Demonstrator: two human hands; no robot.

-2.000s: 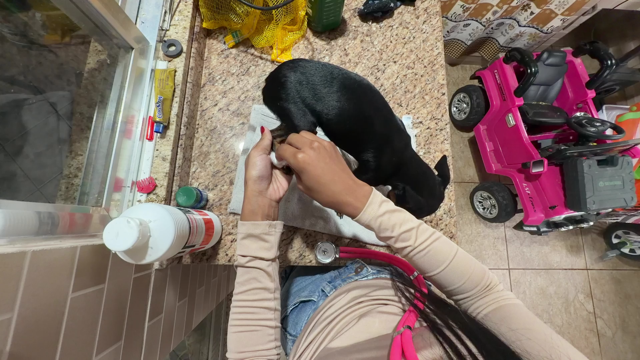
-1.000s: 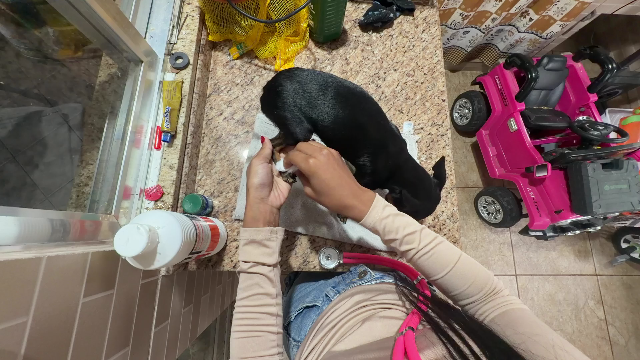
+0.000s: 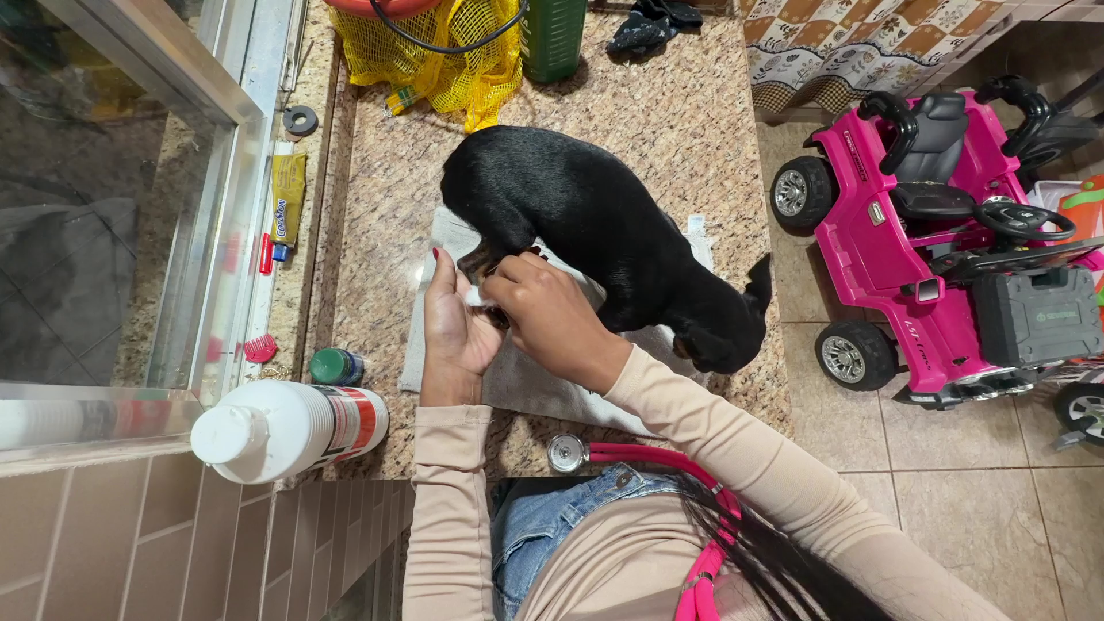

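A black dog (image 3: 573, 203) stands on a light grey cloth (image 3: 552, 388) on the granite counter, its head low toward the right. My left hand (image 3: 461, 332) is cupped around the dog's paw, palm up, with the thumb raised beside the leg. My right hand (image 3: 548, 310) pinches a small white wad (image 3: 474, 297), which looks like cotton or gauze, against the paw. The paw itself is mostly hidden between my hands. A pink stethoscope (image 3: 651, 452) hangs from my neck, its metal chest piece at the counter's front edge.
A white plastic bottle (image 3: 289, 431) and a green-capped jar (image 3: 336, 366) stand at the left. A yellow tube (image 3: 288, 198) and a pink comb (image 3: 260, 348) lie on the sill. Behind the dog are a yellow mesh bag (image 3: 431, 52) and a green bottle (image 3: 552, 39). A pink toy car (image 3: 880, 233) stands right.
The dog and both hands keep nearly the same place and pose. The small white wad shows more plainly between my hands now than two seconds ago.
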